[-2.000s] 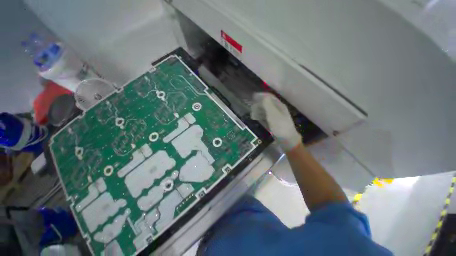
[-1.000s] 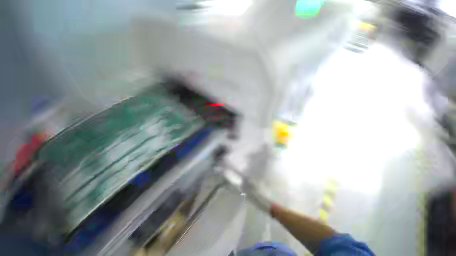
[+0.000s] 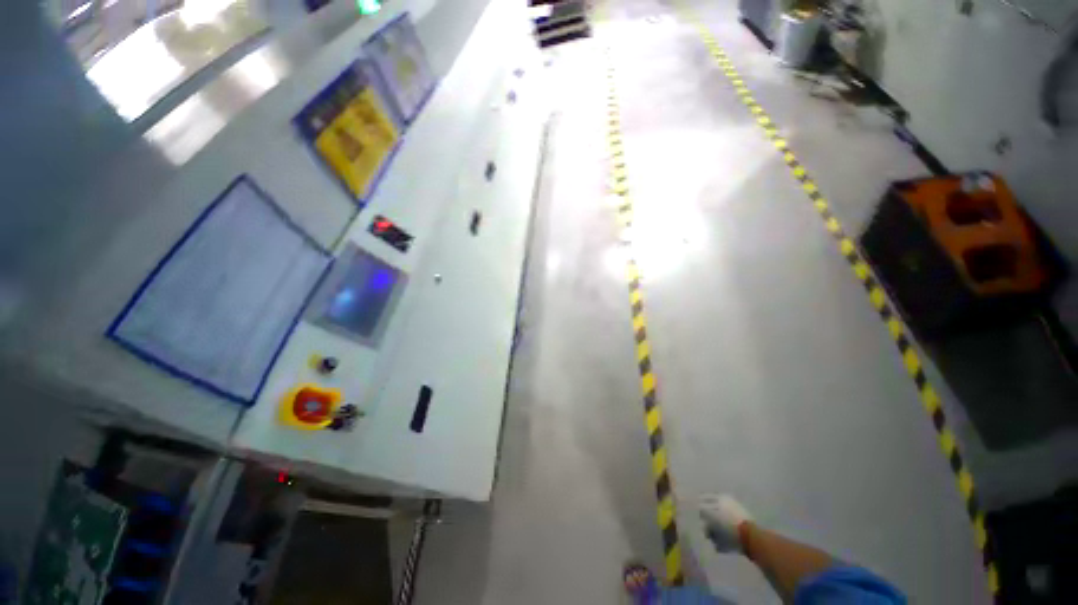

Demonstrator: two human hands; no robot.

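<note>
A green circuit board (image 3: 73, 546) with pale patches shows at the lower left, cut off by the picture's edge. Blue and dark parts stand beside it. My right hand (image 3: 722, 524), in a white glove with an orange-red cuff, is at the lower middle over the floor, away from the board. It is small, and nothing shows in it. Its fingers are too unclear to tell open from closed. My left hand is not in view.
A long white machine (image 3: 455, 307) runs along the left, with a screen (image 3: 362, 296), an emergency stop (image 3: 312, 407) and framed sheets. Yellow-black tape (image 3: 640, 325) edges the aisle. An orange and black unit (image 3: 972, 236) stands at the right.
The view has swung right, from the board to the aisle. The board has moved to the lower left edge. My right hand, earlier beside the board, is now over the floor.
</note>
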